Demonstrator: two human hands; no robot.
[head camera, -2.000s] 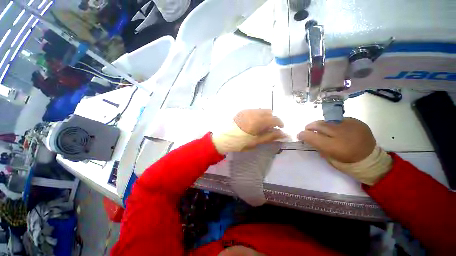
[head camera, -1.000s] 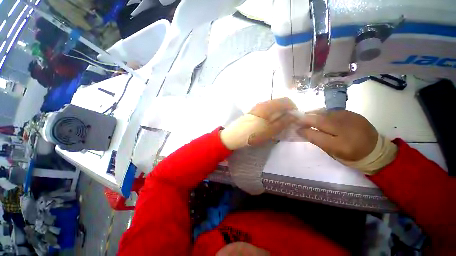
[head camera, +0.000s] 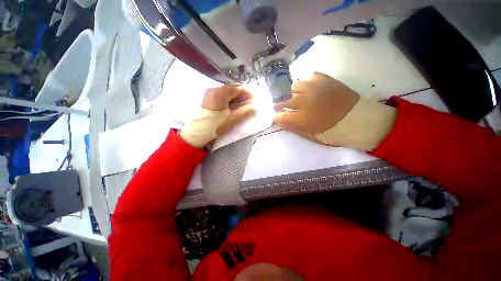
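A grey fabric piece (head camera: 226, 171) lies under my left hand and hangs over the table's near edge. Its upper end runs into the glare at the needle area of the white sewing machine (head camera: 307, 27). My left hand (head camera: 228, 107) holds the fabric left of the needle, fingers bent on it. My right hand (head camera: 318, 104) lies flat with fingers extended, right of the needle, beside the grey cylindrical attachment (head camera: 278, 80). Glare hides the fingertips of both hands and the presser foot, so I cannot tell whether the right hand grips the fabric.
A black smartphone (head camera: 447, 60) lies right of the machine, with dark thread snips (head camera: 351, 29) behind. Grey fabric panels (head camera: 122, 71) lie at the left. A grey fan-like unit (head camera: 46, 197) stands at far left. A measuring tape (head camera: 324, 178) runs along the near edge.
The view has moved closer and turned, so the machine sits further left and tilted. My hands were together at the fabric one second ago and are now apart, either side of the needle.
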